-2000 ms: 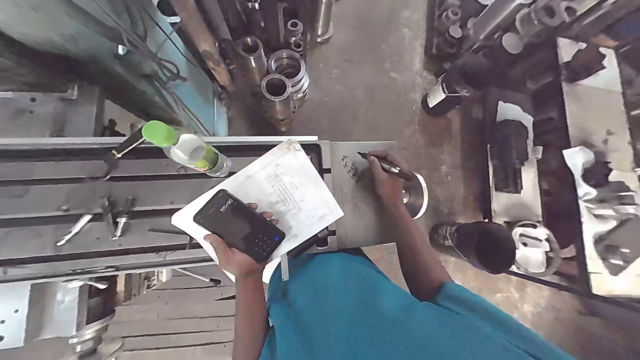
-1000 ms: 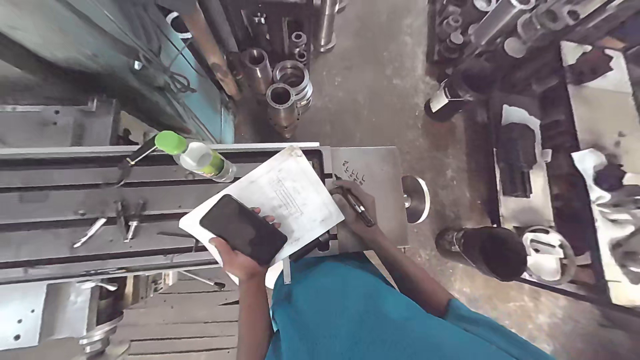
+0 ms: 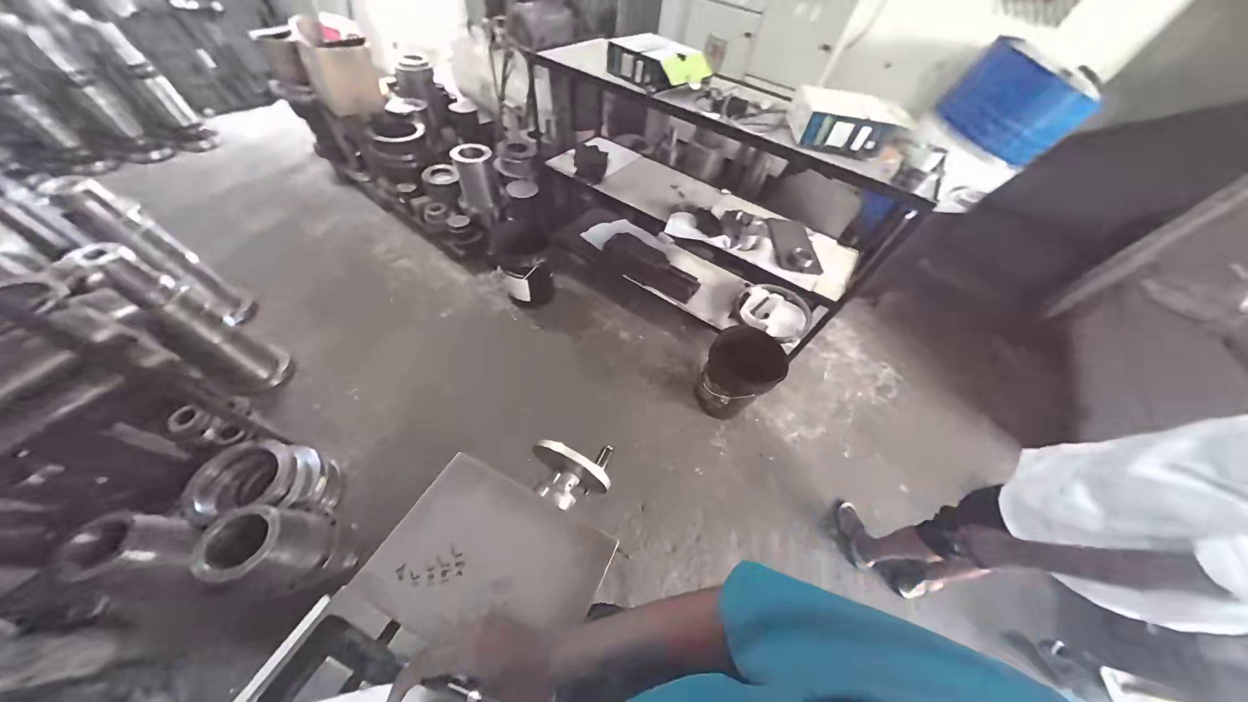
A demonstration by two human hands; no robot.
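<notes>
My right hand (image 3: 478, 648) is blurred at the bottom edge, low over the near part of a flat metal plate (image 3: 487, 546) at the end of the machine table. Its fingers are partly cut off, and whether they hold anything cannot be told. A small shiny metal object (image 3: 453, 686) shows beside them. Dark handwritten marks (image 3: 429, 567) stand on the plate. Just beyond the plate's far corner is a metal handwheel (image 3: 570, 468) with a crank handle. A white sheet edge (image 3: 361, 694) shows at the bottom. My left hand is out of view.
Metal rings and tube sections (image 3: 249, 541) lie at the left, with long metal cylinders (image 3: 195, 322) behind. A black bucket (image 3: 741, 370) stands by a metal shelf rack (image 3: 682, 185) holding boxes. A person in a light garment (image 3: 1131, 517) is at the right, near the machine.
The view has swung widely toward the shelves and the person at the right. The phone, the papers' main part and my left hand have left the view. More handwritten marks show than two seconds ago.
</notes>
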